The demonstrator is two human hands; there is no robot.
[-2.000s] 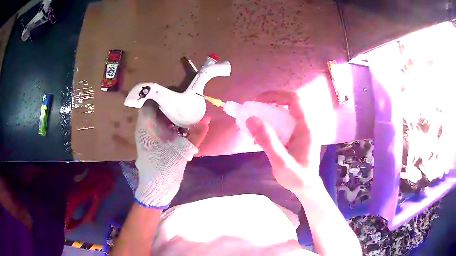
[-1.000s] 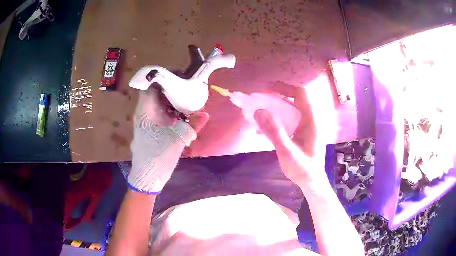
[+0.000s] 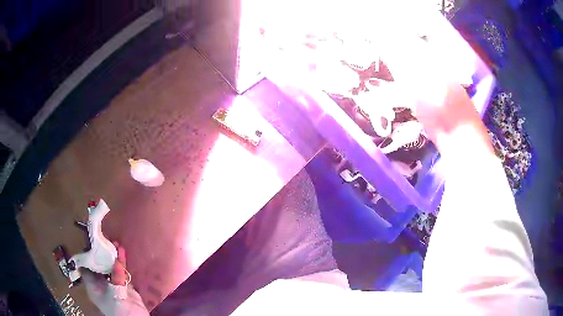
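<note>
The white toy scooter body [image 3: 97, 252] with a red tail light is at the lower left, over the brown board. My gloved left hand [image 3: 116, 282] holds it from below. My bare right hand [image 3: 446, 111] is over the parts bin [image 3: 376, 157] at the right, washed out by glare; its fingers and anything in them cannot be made out. White parts [image 3: 404, 136] lie in the bin below and beside the hand. The white glue bottle [image 3: 147, 173] with its yellowish nozzle lies on the board, away from both hands.
A flat tan-gold stick [image 3: 237, 128] lies on the board [image 3: 163, 123] near the bin. A red labelled packet [image 3: 62, 264] is beside the scooter at the left. More small parts [image 3: 509, 139] are at the far right, beyond the bin. Strong glare covers the upper middle.
The view has swung right. The glue bottle is out of my right hand and lies on the board. My right hand has moved to the bin. My left hand still holds the scooter.
</note>
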